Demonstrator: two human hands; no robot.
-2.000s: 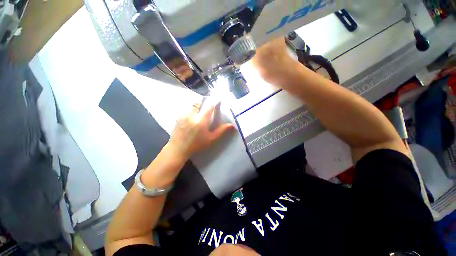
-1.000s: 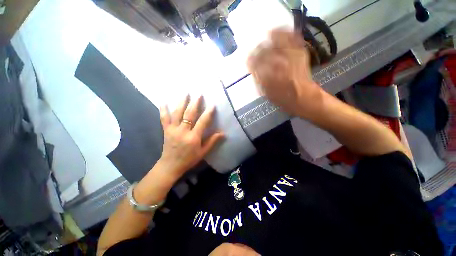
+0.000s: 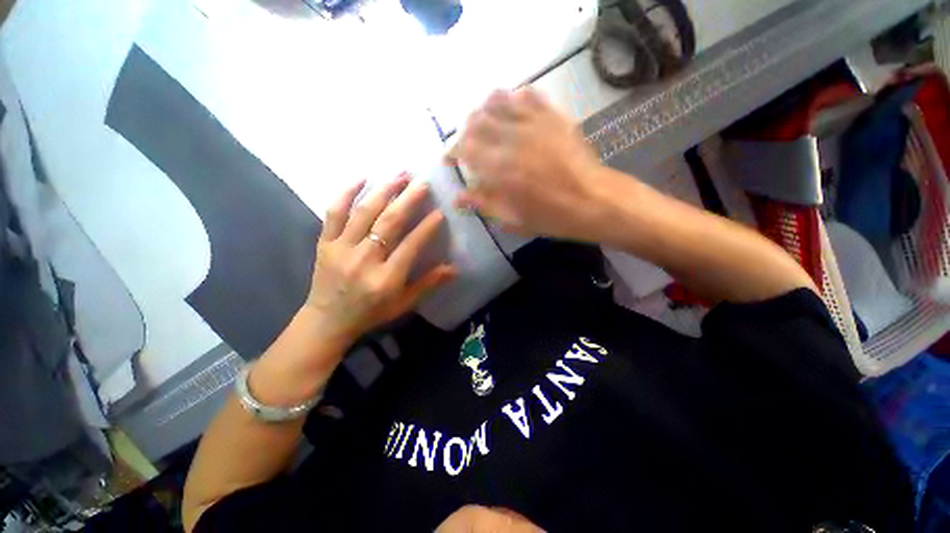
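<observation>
The pale layer lies at the table's front edge, its end hanging toward my body. My left hand rests flat on it, fingers spread. My right hand is blurred at the layer's right edge, fingers bent; whether it grips the edge cannot be told. The dark grey fabric panel lies left of my left hand, curved edge outward, its lower end partly behind my left forearm. Only low parts of the sewing machine show at the top edge, in strong glare.
Shears lie right of the needle area, their handles showing. A ruler strip runs along the front edge. Grey cloth is heaped at the left. Red and white baskets with fabric stand at the right.
My right hand has moved from beside the machine head, past the shears, to the pale layer's right edge. My left hand has slid back from the needle. The view has shifted, with less machine showing.
</observation>
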